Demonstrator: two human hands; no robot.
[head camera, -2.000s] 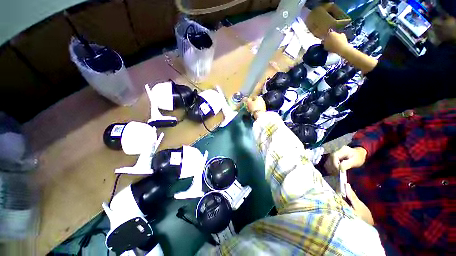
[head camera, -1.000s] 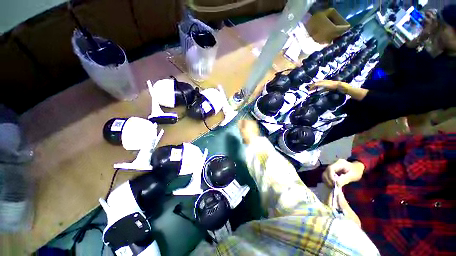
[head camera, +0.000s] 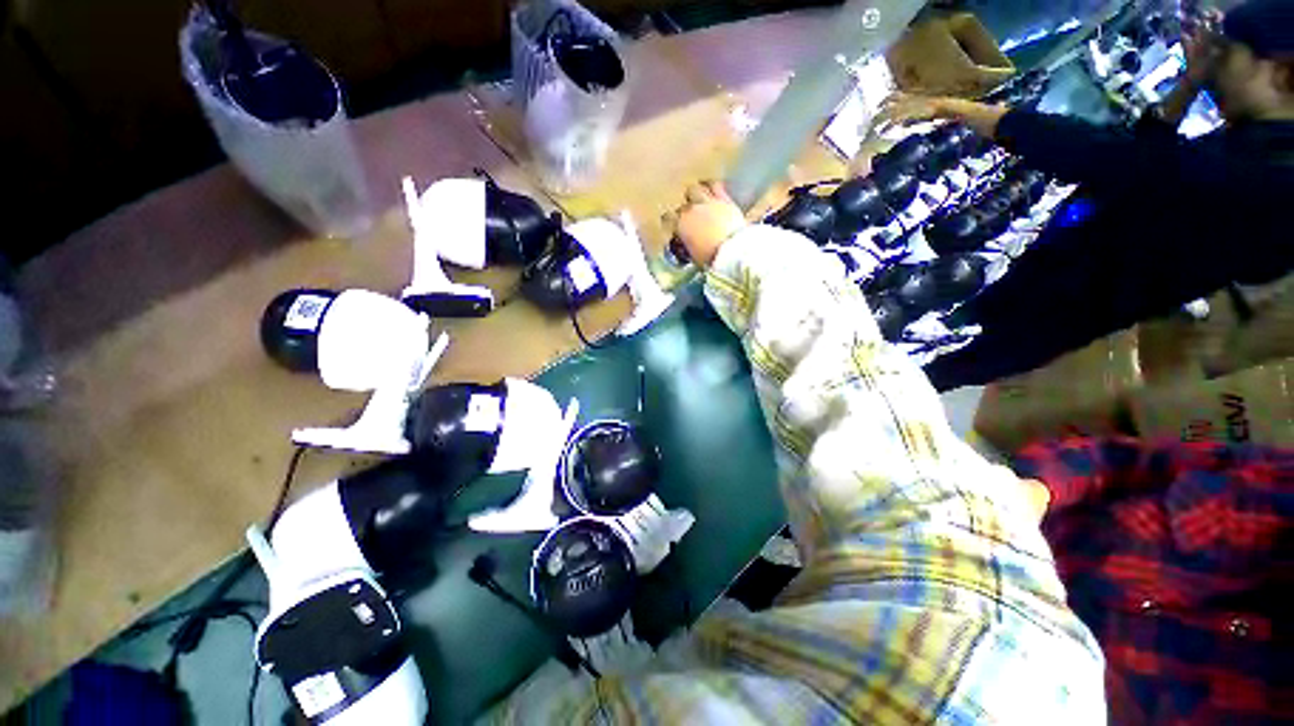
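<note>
My right hand (head camera: 705, 224), in a plaid sleeve, reaches to the foot of the slanting grey metal post (head camera: 812, 107). Its fingers are at or over a small round part (head camera: 678, 253); whether they grip it cannot be told. My left hand is not in view. Nearer to me, white security cameras with black ball heads lie on their sides, one (head camera: 372, 341) on the tan board. Two ball heads (head camera: 613, 465) (head camera: 585, 574) face up on the green mat (head camera: 695, 411). A camera (head camera: 334, 631) at lower left shows its black oval base.
Rows of cameras (head camera: 897, 177) stand beyond the post, by an open cardboard box (head camera: 954, 57) and white papers (head camera: 856, 111). Two cameras in translucent bags (head camera: 277, 135) (head camera: 568, 107) stand at the back. A person in dark clothes (head camera: 1149, 213) and a red plaid sleeve (head camera: 1178, 539) are at right.
My right hand drew back from the post's foot, then reached up to it again. The dark-clothed person's arm moved up toward the box. The red-plaid person's hands have mostly gone from sight.
</note>
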